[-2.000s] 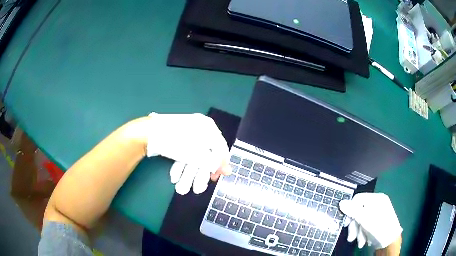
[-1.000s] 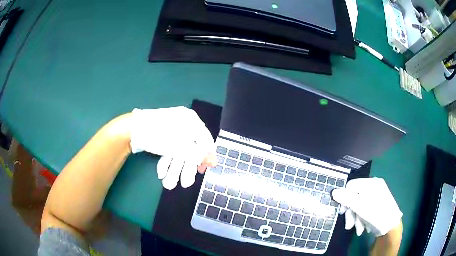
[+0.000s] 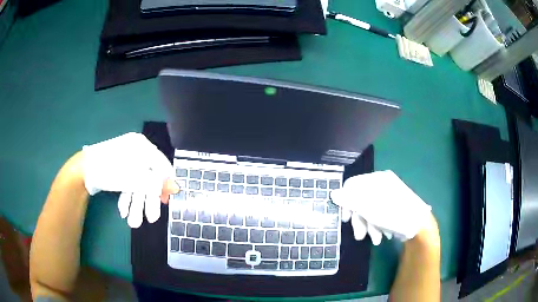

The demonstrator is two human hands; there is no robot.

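Note:
An open mini laptop lies in front of me, its silver keyboard deck with black keys (image 3: pixel 253 236) on a black foam pad (image 3: pixel 150 253). Its dark screen (image 3: pixel 265 121) stands tilted back, with a green dot near the top edge. My gloved left hand (image 3: pixel 133 177) holds the deck's left edge, a bare thumb tip on the upper left corner. My gloved right hand (image 3: pixel 383 206) holds the right edge, thumb by the upper right keys. The fingers under both hands are partly hidden.
Behind, a closed laptop (image 3: pixel 218 5) and a dark slim item (image 3: pixel 200 44) lie on stacked black pads. A marker pen (image 3: pixel 360 25), perforated strip (image 3: pixel 414 51) and white pen holder (image 3: pixel 478 38) are at back right. Another laptop (image 3: pixel 497 215) lies on pads at right.
The view has turned right, so the bench things appear further left. The laptop now shows squarer to me. Both hands stay at its edges.

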